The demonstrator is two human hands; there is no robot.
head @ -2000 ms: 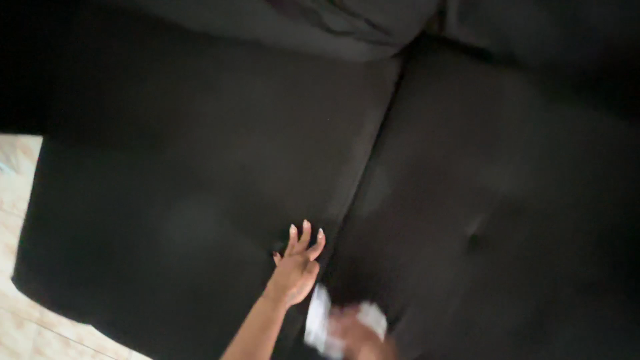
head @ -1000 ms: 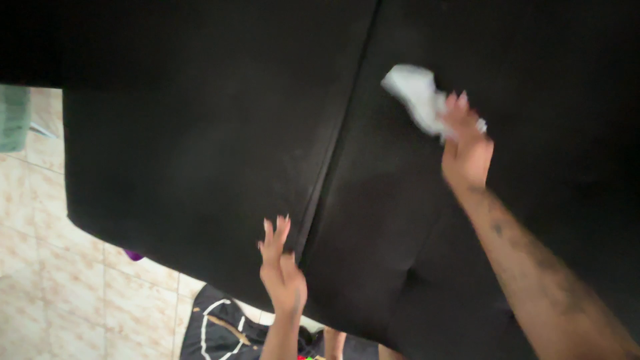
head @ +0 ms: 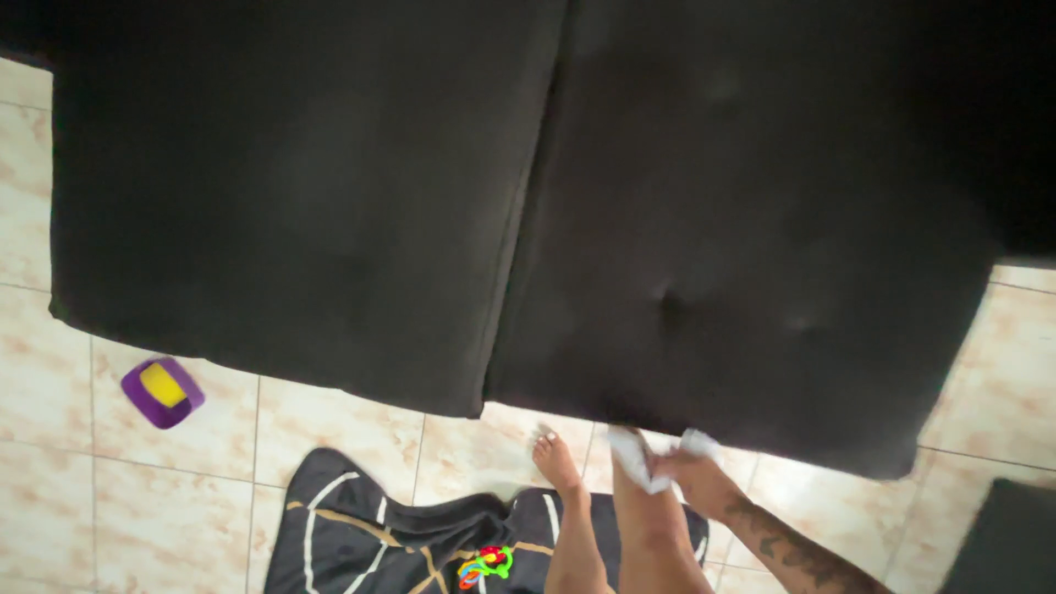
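Low on the right of the head view, my right hand (head: pixel 689 477) grips a crumpled white cloth (head: pixel 639 462), whose ends stick out on both sides of the fingers. Hand and cloth are over my leg, close to the front edge of a black sofa seat (head: pixel 330 214). A seam runs between its two cushions, and the right cushion (head: pixel 742 247) has small dimples. My left hand is out of view.
A purple container with a yellow block (head: pixel 163 384) stands on the tiled floor (head: pixel 173 511) at left. A dark patterned blanket (head: pixel 330 520) lies around my feet, bearing a colourful plastic toy (head: pixel 487 565). Another dark object (head: pixel 1002 544) is at lower right.
My right hand has come back from over the right cushion to the sofa's front edge, still with the cloth. My left hand has left the view. The view now shows more floor.
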